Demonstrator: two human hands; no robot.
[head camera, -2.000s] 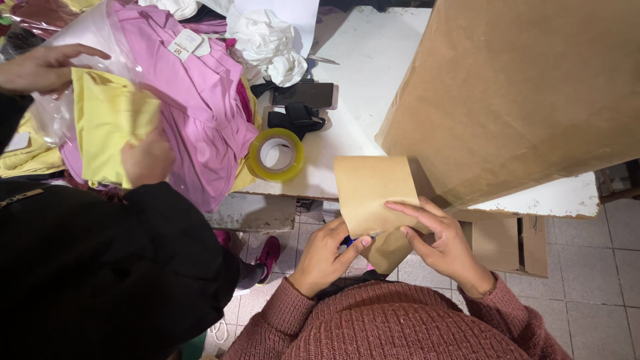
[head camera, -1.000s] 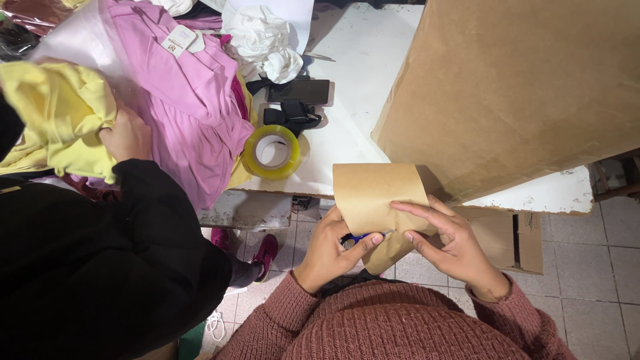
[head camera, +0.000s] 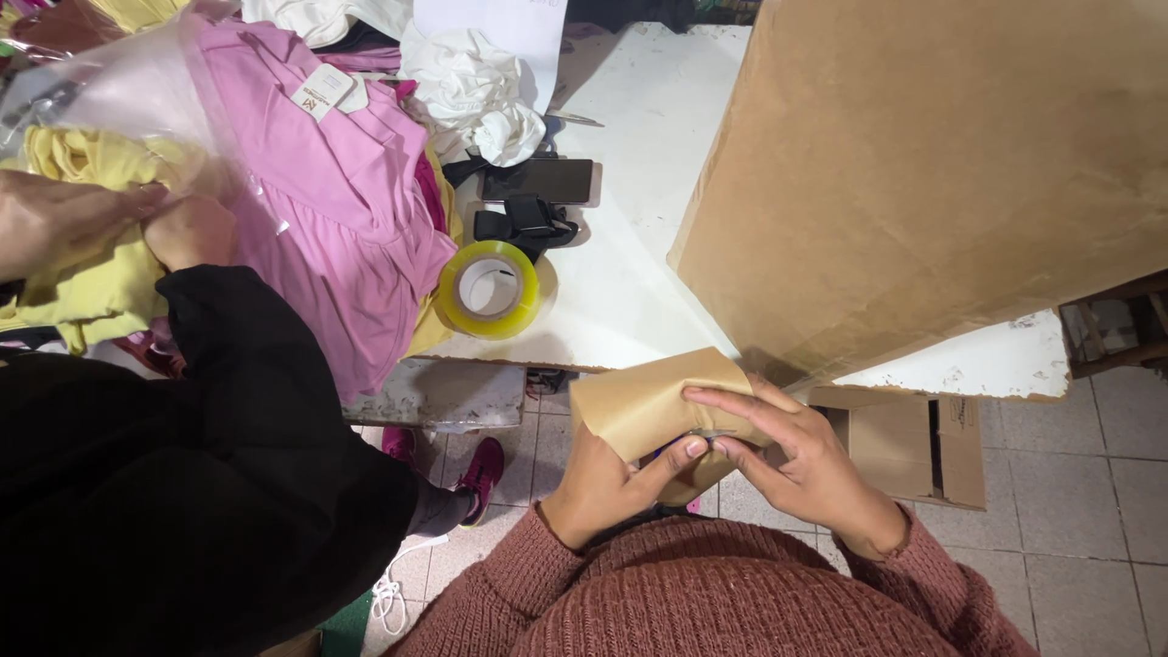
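Between my two hands, in front of my body and just off the table's edge, is a curled piece of brown paper (head camera: 657, 397). My left hand (head camera: 607, 484) holds its left side from below, thumb on the near edge. My right hand (head camera: 794, 447) grips the right side, with fingers spread over the paper. A small metal blade (head camera: 710, 432) with a bit of blue shows by my thumbs; its handle is mostly hidden. A large brown paper package (head camera: 922, 173) stands on the white table (head camera: 630, 274) beyond my right hand.
A roll of clear yellow tape (head camera: 489, 290), a black strap (head camera: 527, 222), a dark phone (head camera: 538, 181) and white cloth (head camera: 474, 96) lie left. Beside me, a person in black (head camera: 228, 456) handles a yellow garment (head camera: 91, 265) near a pink garment (head camera: 319, 182). An open cardboard box (head camera: 899, 447) is below.
The brown paper has tilted and bent further between my hands, and the metal blade now shows by my thumbs. The other person's hands have brought the yellow garment to the clear plastic bag.
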